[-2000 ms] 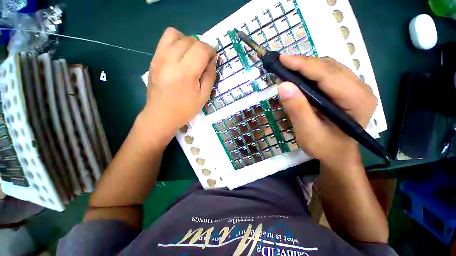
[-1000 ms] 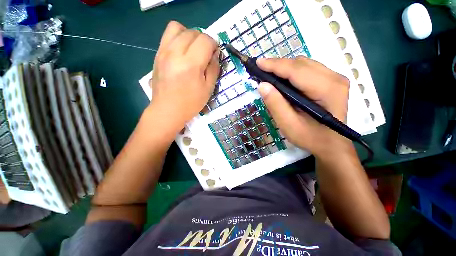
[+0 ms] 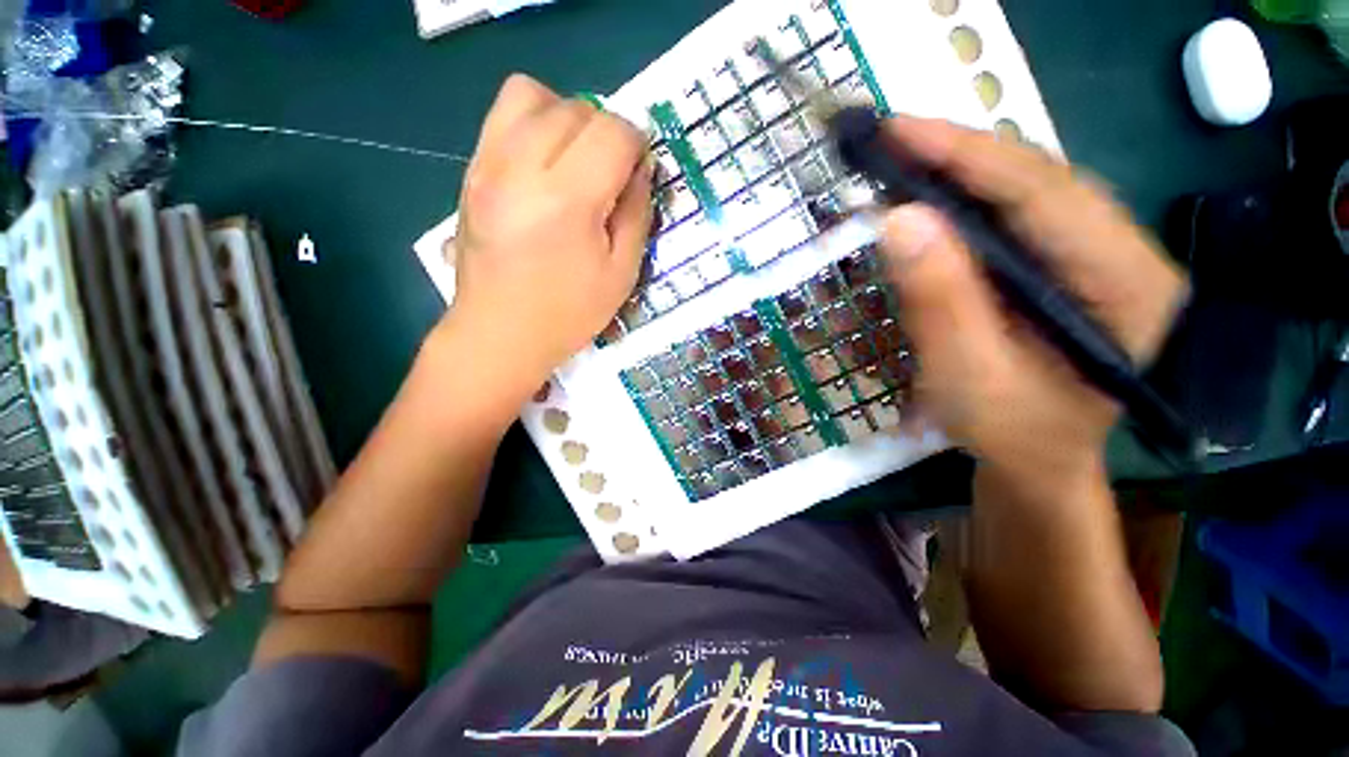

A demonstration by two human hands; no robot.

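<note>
My right hand [image 3: 1036, 296] grips the black soldering iron [image 3: 1021, 274], blurred, its tip over the upper right part of the far PCB panel [image 3: 747, 126]. My left hand [image 3: 548, 222] is closed at the left edge of that panel. The pale solder wire [image 3: 326, 138] runs from the left into it, and a bit of green shows at its fingers. A second PCB panel [image 3: 725, 399], brownish, lies nearer me. Both panels lie on the white soldering tray [image 3: 585, 355] with round tan circles along its edges. My fingertips on the left are hidden.
Stacked trays [image 3: 163, 385] stand on edge at the left, with clear plastic bags [image 3: 104, 111] behind them. A small white piece [image 3: 306, 249] lies between stack and tray. At the right are a white rounded case [image 3: 1226, 71] and a flat black object [image 3: 1235, 340]. A blue stool [image 3: 1280, 569] is below.
My right hand and the iron have moved right, away from my left fingers; the tip was near the green strip before. My left hand has barely moved.
</note>
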